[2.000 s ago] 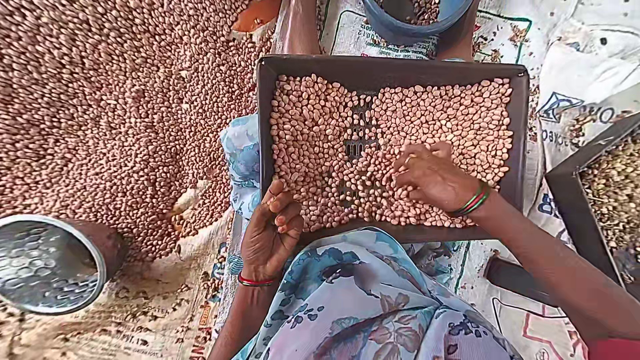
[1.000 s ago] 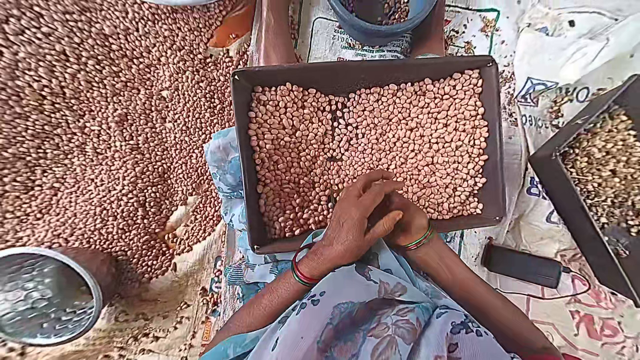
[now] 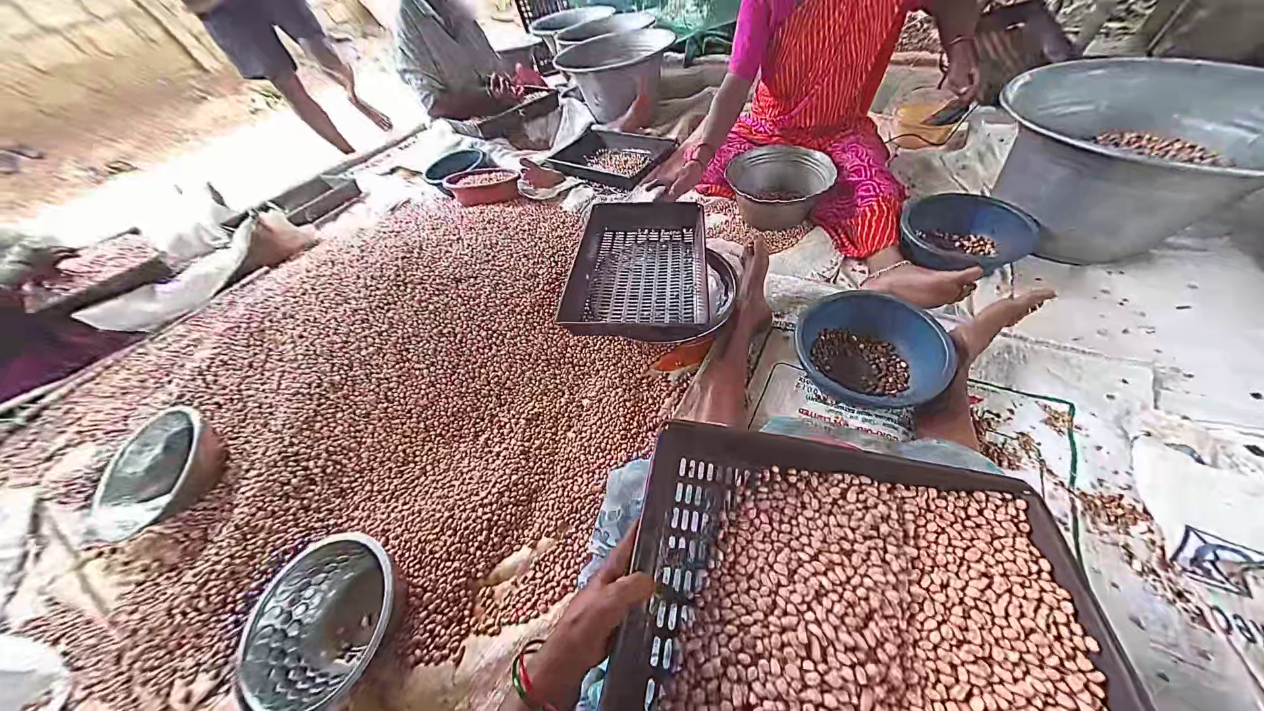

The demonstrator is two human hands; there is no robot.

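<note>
A dark slotted plastic tray [image 3: 750, 444] lies at the lower right, largely covered with pinkish-brown nuts or beans [image 3: 869, 583]. Along its left side the slots show bare. My left hand [image 3: 597, 607] grips the tray's left edge, thumb over the rim. My right hand is out of view. Between my feet stands a blue bowl [image 3: 938, 370] with a small amount of dark and brown pieces. To the left spreads a large heap of the same nuts or beans [image 3: 395, 346].
A metal bowl [image 3: 385, 563] and a smaller one [image 3: 202, 474] rest on the heap. Beyond my feet lies another slotted tray [image 3: 573, 296]. A person in red and pink [image 3: 820, 59] sits opposite, near a metal pot [image 3: 750, 188] and a large metal tub [image 3: 1037, 188].
The view has swung up and left. My left hand has moved from above the nuts to the tray's left edge. The nuts have shifted right, baring slots at the left. My right hand has left view.
</note>
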